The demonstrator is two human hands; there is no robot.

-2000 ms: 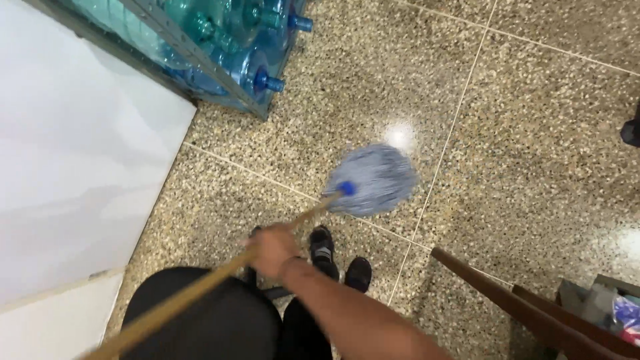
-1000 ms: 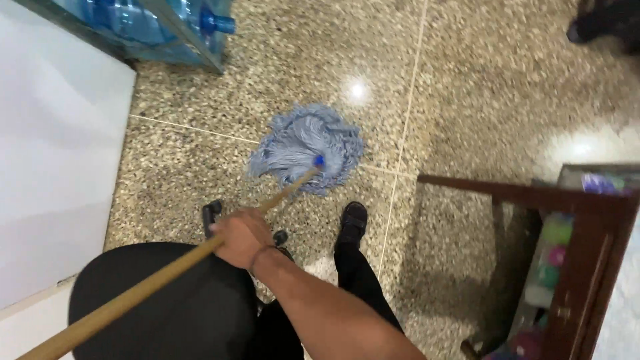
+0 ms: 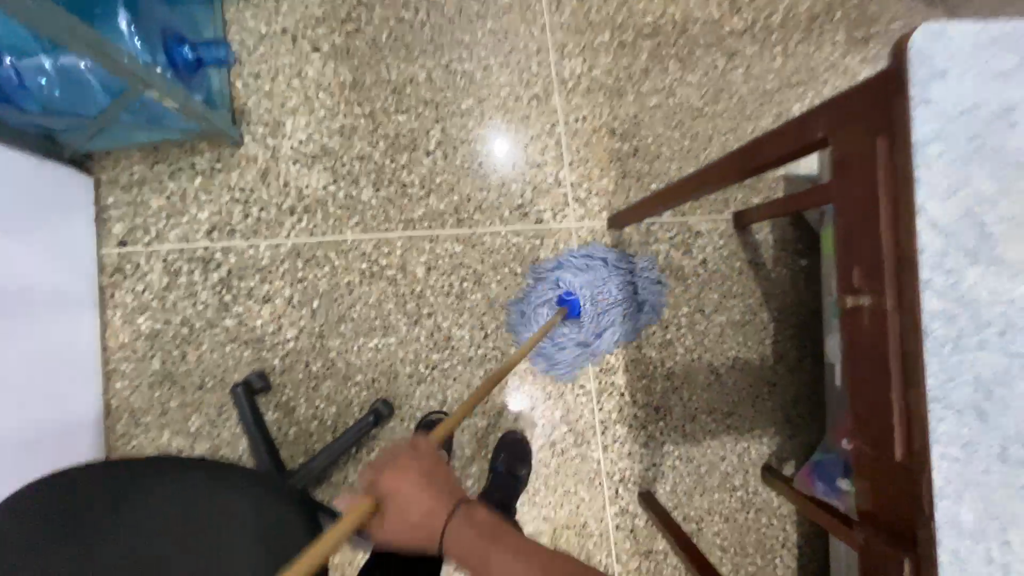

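My right hand (image 3: 412, 494) is closed around the wooden handle (image 3: 496, 382) of a string mop, with a dark band on its wrist. The handle slants from the lower left up to a blue plastic socket (image 3: 569, 304). Around the socket, the grey-blue mop head (image 3: 596, 316) lies spread on the speckled terrazzo floor, just beyond my dark shoes (image 3: 510, 464). It sits over a pale floor joint, left of the wooden table's legs. My left hand is out of view, and so is the upper end of the handle.
A black swivel chair (image 3: 160, 520) with a castered base stands at lower left, beside a white panel (image 3: 48, 320). Blue water bottles (image 3: 72, 80) lie in a metal rack (image 3: 228, 132) at upper left. On the right is a dark wooden table with a pale top (image 3: 972, 296), with items beneath.
The mop head has moved right across the floor, from near the bottle rack towards the table legs. My right hand has stayed on the handle. The view has shifted to the right.
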